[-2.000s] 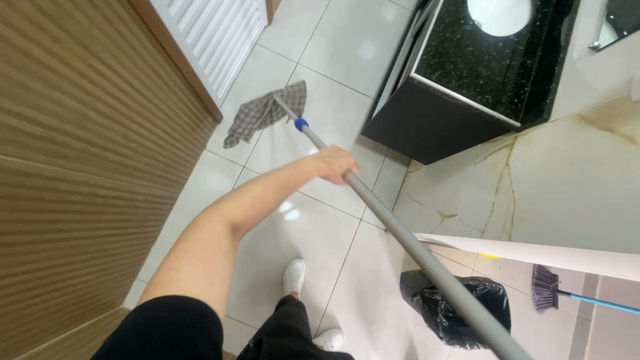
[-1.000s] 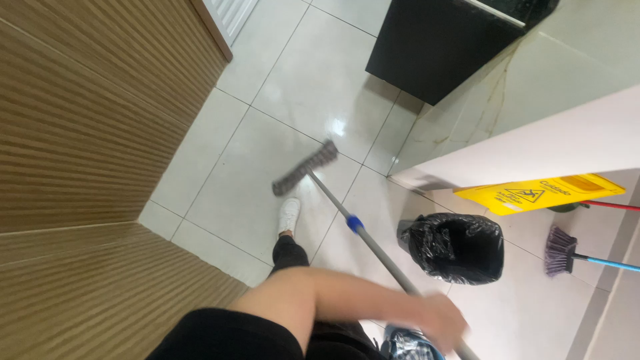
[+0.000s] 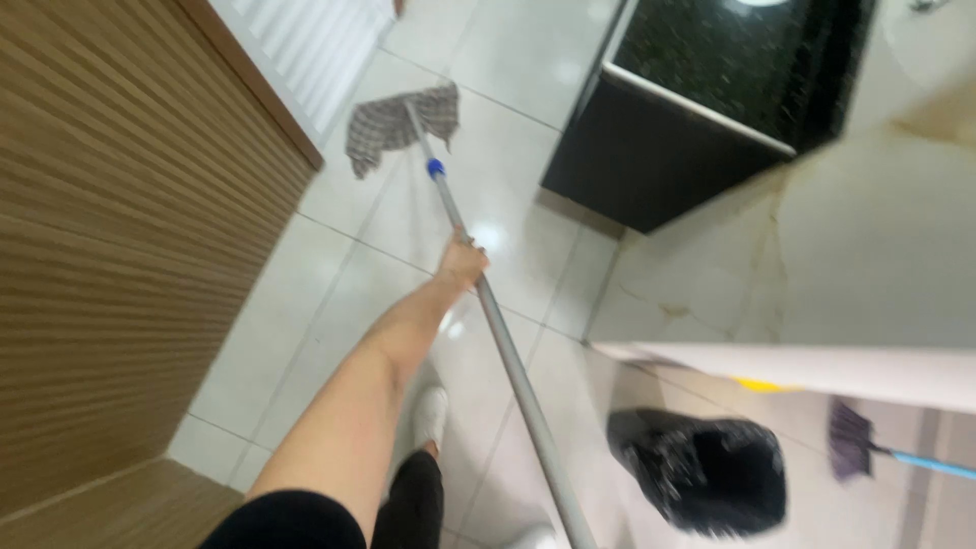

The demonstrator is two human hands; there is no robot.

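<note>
My left hand (image 3: 461,261) is closed around the grey metal pole of a floor mop (image 3: 526,389), below its blue collar. At the pole's far end, a checked grey-brown cloth (image 3: 400,126) is draped over the mop head and lies on the tiled floor beside the white louvered door. The pole runs down to the bottom edge of the head view, where its near end is out of sight. My right hand is not in view.
Ribbed wood panelling (image 3: 137,252) stands on the left. A dark cabinet with a black stone top (image 3: 732,76) juts in at upper right. At lower right are a bin lined with a black bag (image 3: 701,473) and a broom with purple bristles (image 3: 850,441) beyond a wall edge.
Since one second ago, the mop head has moved away from my feet toward the louvered door, and my left arm has stretched out with the pole. The view has shifted, leaving only a sliver of the yellow sign.
</note>
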